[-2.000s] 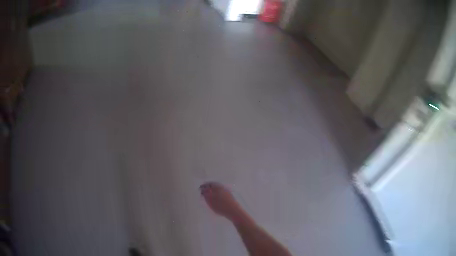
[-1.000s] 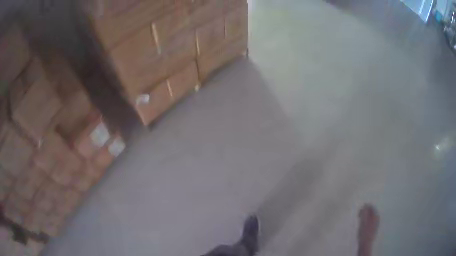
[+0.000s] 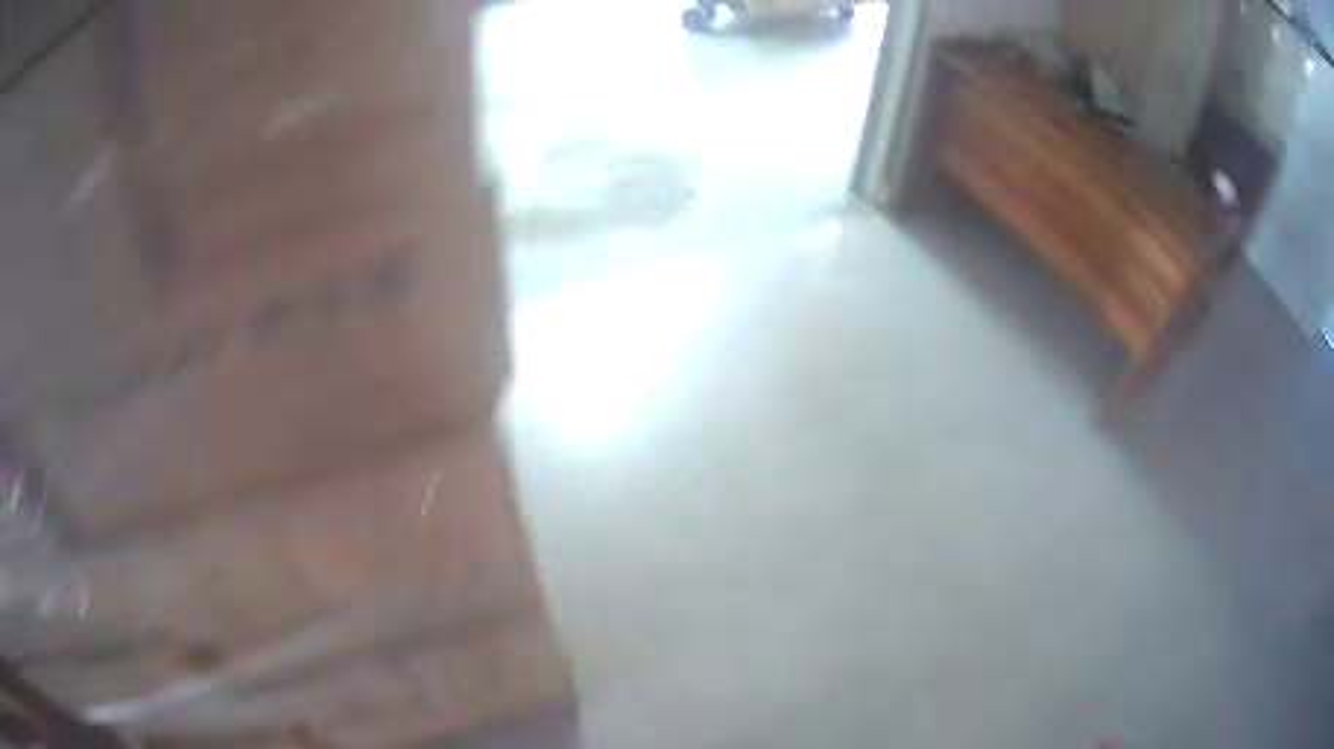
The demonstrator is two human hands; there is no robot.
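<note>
A large stack of brown cardboard cartons (image 3: 322,337) fills the left of the view, close to me and blurred. Shiny film or tape shows on its lower part. A tiny reddish bit at the bottom edge, right of the middle, may be part of my right hand, but it is too small and cut off to be sure. My left hand is not in view.
A pale floor (image 3: 849,512) runs beside the cartons to a bright doorway at the top. An orange-brown wooden bench or desk (image 3: 1068,205) stands at the upper right with small items on top. A door frame (image 3: 887,117) is left of it.
The view has moved up close to a carton stack on the left. The doorway and wooden furniture have come into view. The bare hand and the foot seen before have left the clear view.
</note>
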